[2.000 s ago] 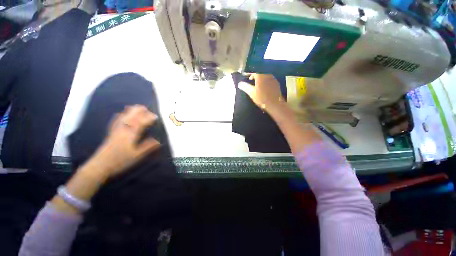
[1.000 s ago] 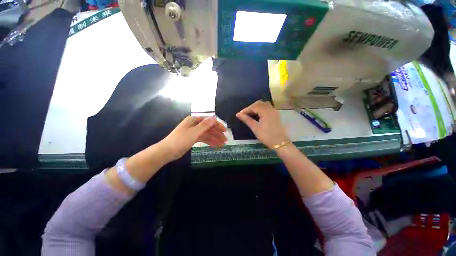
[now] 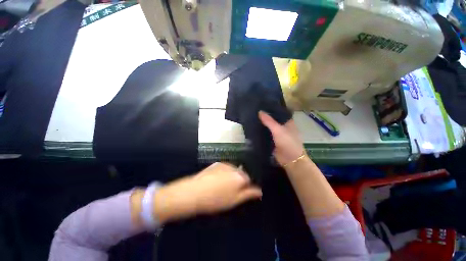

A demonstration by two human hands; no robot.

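My right hand grips a small dark cut piece with the thumb on top, right of the needle area and over the table's front edge. My left hand is blurred at the piece's lower end, below the table edge; whether its fingers hold the cloth cannot be told. More dark cut cloth lies under the control panel. A large dark garment panel with a curved top edge lies left of the needle and hangs over the front edge. The lamp glare covers part of it near the presser foot.
The cream machine head and green control panel stand above the white table. Blue and yellow-green snips lie right. A small dark tray and plastic packet are farther right. Dark cloth lies far left; a red basket is below right.
The large panel has moved from the left to beside the needle. My right hand has lifted a small piece from the cut cloth and drawn it towards me. My left hand has moved down and right.
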